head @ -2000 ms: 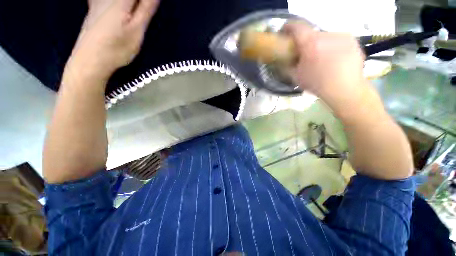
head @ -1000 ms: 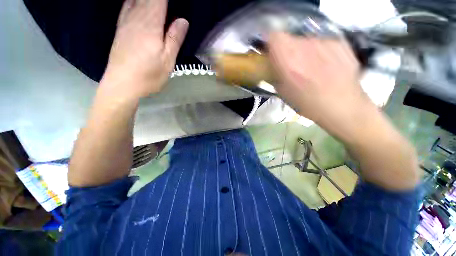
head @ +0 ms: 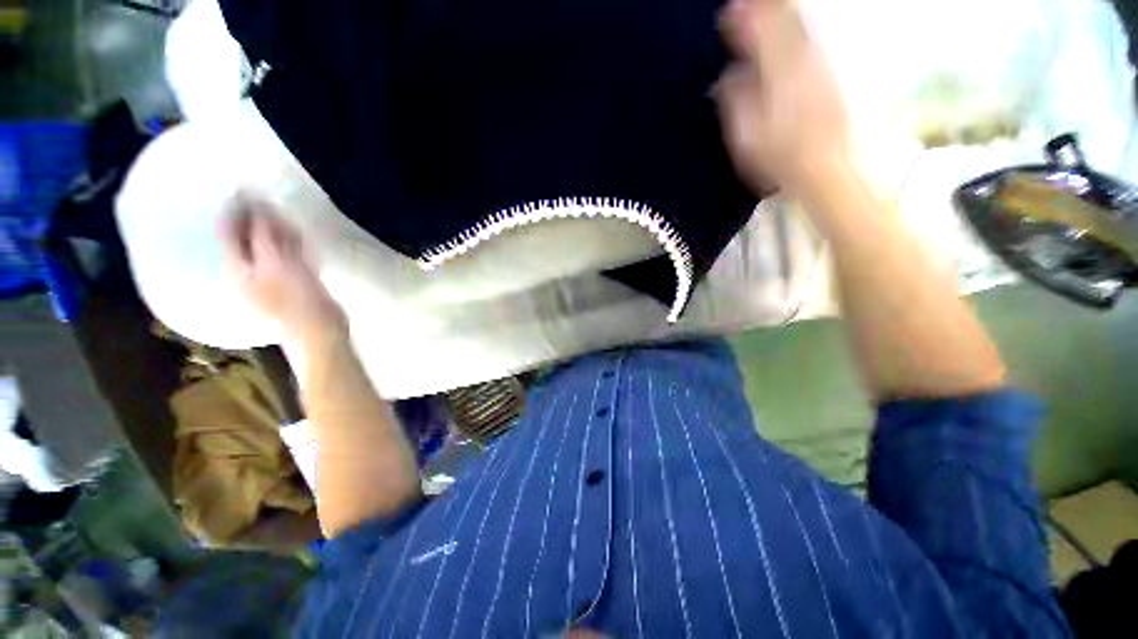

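Observation:
The dark jacket (head: pixel 499 112) lies on the white ironing board (head: pixel 462 350). Its white looped trim (head: pixel 549 210) curves along the near edge. My right hand (head: pixel 780 106) is at the jacket's right side; blur hides whether the fingers hold cloth. My left hand (head: pixel 275 262) is blurred, over the bare board left of the jacket, apart from the cloth. The steam iron (head: pixel 1055 225), silver with a wooden handle, stands at the right end of the board with no hand on it.
A box with brown garments (head: pixel 231 437) is at the lower left beside the board. Blue crates (head: pixel 31 212) are at the far left. Scorch stains show on the board cover near the iron. Green floor (head: pixel 811 375) lies below the board.
My right hand has let go of the iron, which now rests at the right, and is at the jacket's right side. My left hand has moved off the jacket to the left. The view has shifted.

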